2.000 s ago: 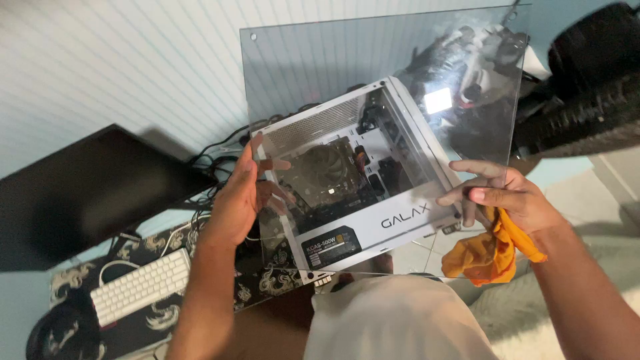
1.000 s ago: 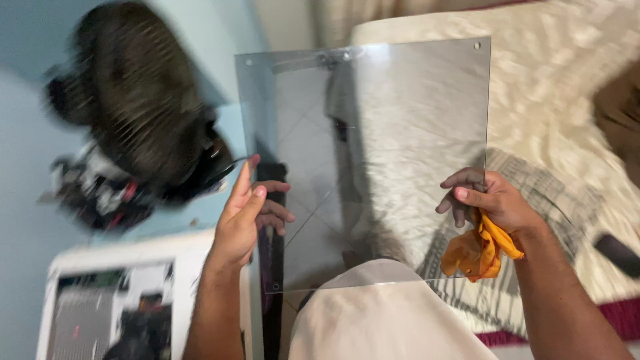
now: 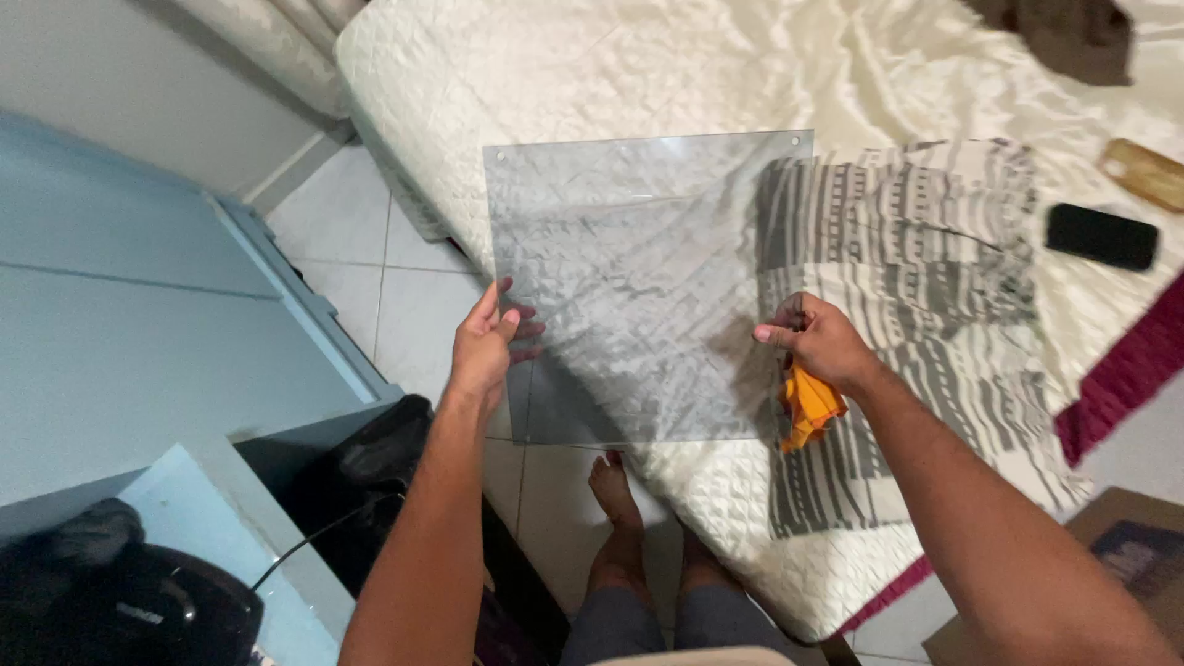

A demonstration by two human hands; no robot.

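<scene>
A clear, grey-tinted glass or acrylic panel (image 3: 638,277) with small holes near its corners is held between my two hands, partly over the bed. My left hand (image 3: 490,342) grips its left edge, with the thumb on the near face and the fingers seen through the panel. At the right edge my right hand (image 3: 809,338) pinches the panel and also keeps a crumpled orange cloth (image 3: 809,407) below the palm. Under and beside the panel's right side a grey and white patterned cloth (image 3: 911,370) lies spread on the bed.
The bed has a cream quilted cover (image 3: 444,92). A black phone (image 3: 1101,237) and a yellowish case-like item (image 3: 1145,174) lie at its right. Blue furniture (image 3: 185,324) stands at left, above a black object. A cardboard box (image 3: 1110,555) is at the lower right.
The view has swung from a desk with a white computer case to the bed. The panel, over the case at first, is now over the bed, still in both hands with the orange cloth.
</scene>
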